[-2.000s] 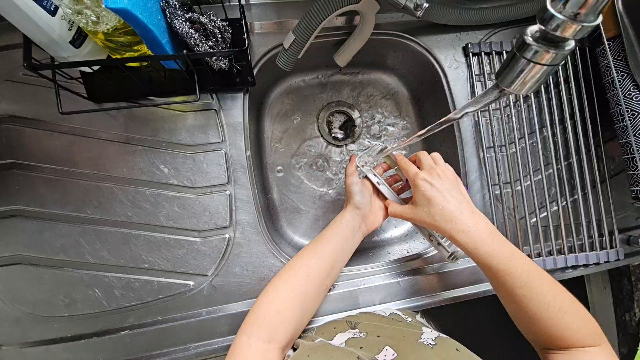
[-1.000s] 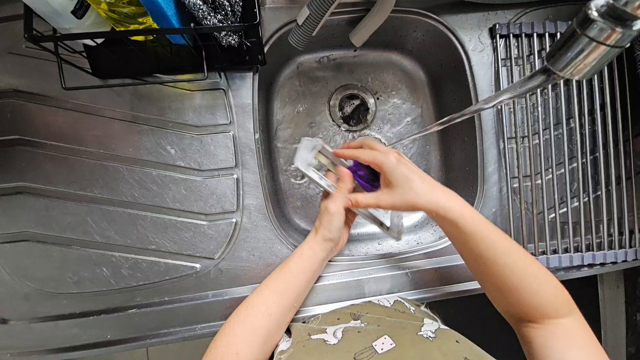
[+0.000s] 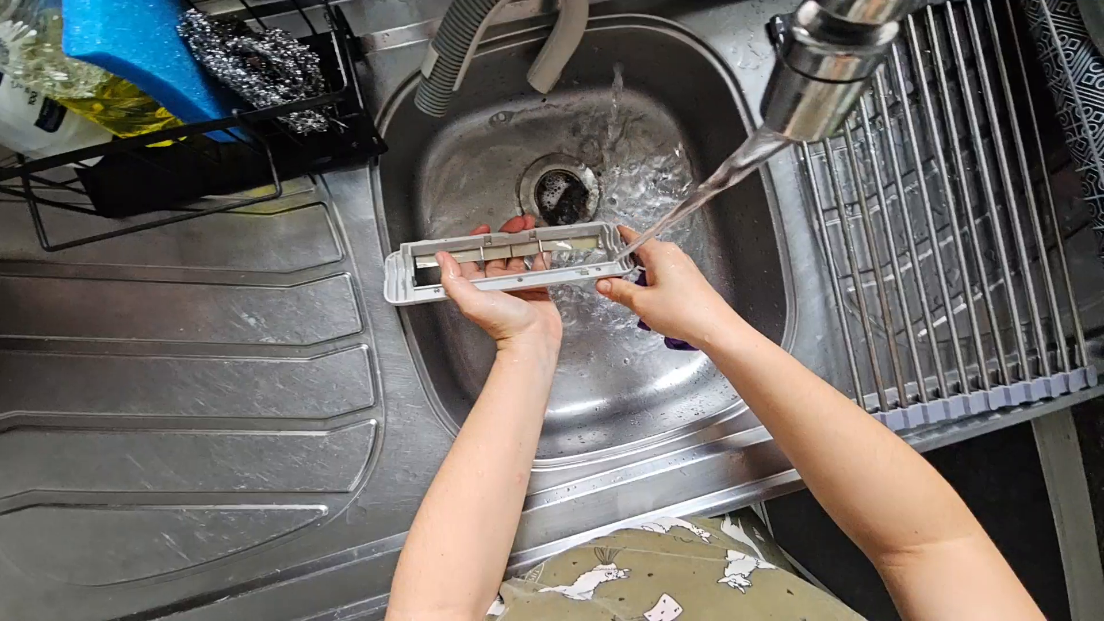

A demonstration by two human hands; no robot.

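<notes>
A long grey-white plastic frame [image 3: 517,279] with an open middle and thin crossbars lies level over the steel sink basin [image 3: 483,371]. My left hand [image 3: 504,297] holds it from below, thumb over the near rail and fingers beneath and behind. At the frame's right end, my right hand [image 3: 668,280] grips it between thumb and fingers. Part of a purple object [image 3: 679,343] shows under my right hand; its kind is hidden. Water runs from the metal faucet [image 3: 819,78] onto the frame's right end and splashes into the basin near the drain [image 3: 562,195].
A black wire caddy [image 3: 164,134] at upper left holds a blue sponge [image 3: 142,52], a steel wool scourer [image 3: 259,65] and bottles. A grey corrugated hose [image 3: 454,56] hangs over the basin's back edge. On the right lies a roll-up drying rack [image 3: 940,216]; the ribbed drainboard [image 3: 172,379] is left.
The frame has turned from a slant to nearly level across the basin. My right hand has moved from its middle to its right end, and the purple object is now mostly hidden beneath that hand.
</notes>
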